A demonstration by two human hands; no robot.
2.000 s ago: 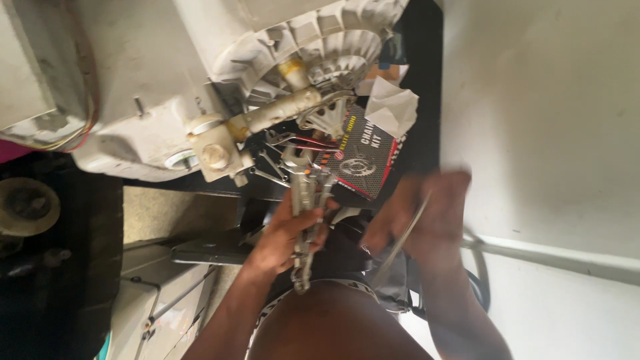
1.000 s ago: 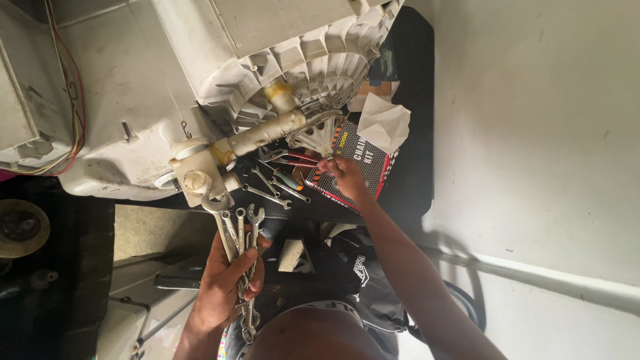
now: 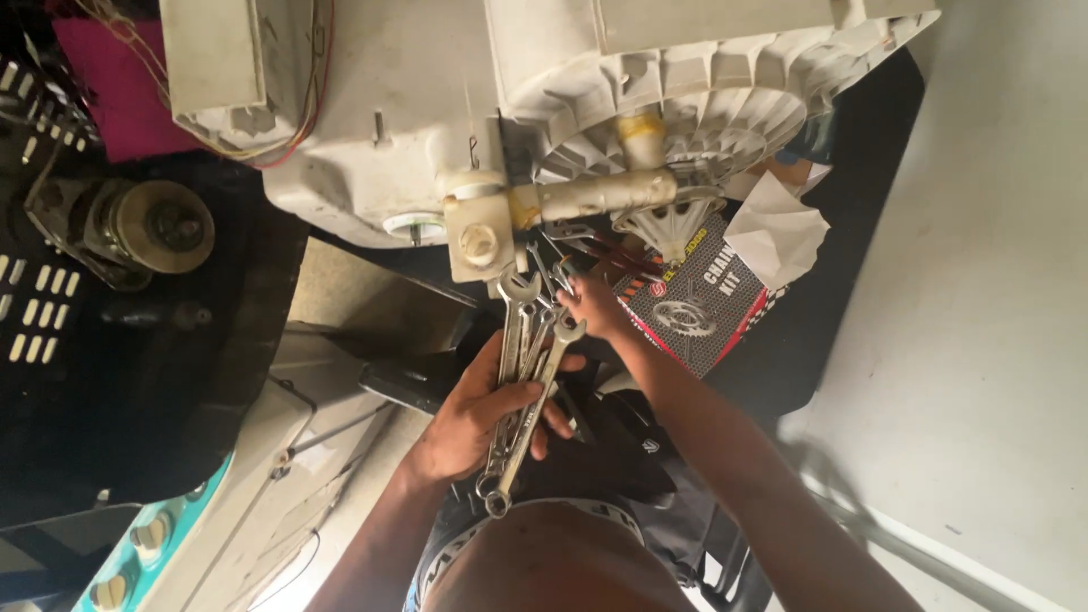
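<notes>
Several steel combination wrenches (image 3: 525, 382) lie bundled in my left hand (image 3: 476, 416), their open ends pointing up and the ring ends toward my body. My right hand (image 3: 592, 304) reaches just right of the bundle's top, with its fingertips at small wrenches (image 3: 552, 265) lying on the black surface; its grip is partly hidden, so I cannot tell whether it holds one. Red-handled pliers (image 3: 608, 246) lie above my right hand, partly under a white plastic cone-shaped part (image 3: 667, 223).
A chain kit box (image 3: 693, 314) sits right of my right hand, with crumpled white paper (image 3: 775, 228) above it. A large ribbed white plastic tub (image 3: 680, 102) and its drain valve and pipe (image 3: 478, 234) overhang the wrenches. A pulley (image 3: 161, 225) is at left.
My right hand has moved left from the box and pliers to the small wrenches. My left hand still holds its bundle. The view has shifted.
</notes>
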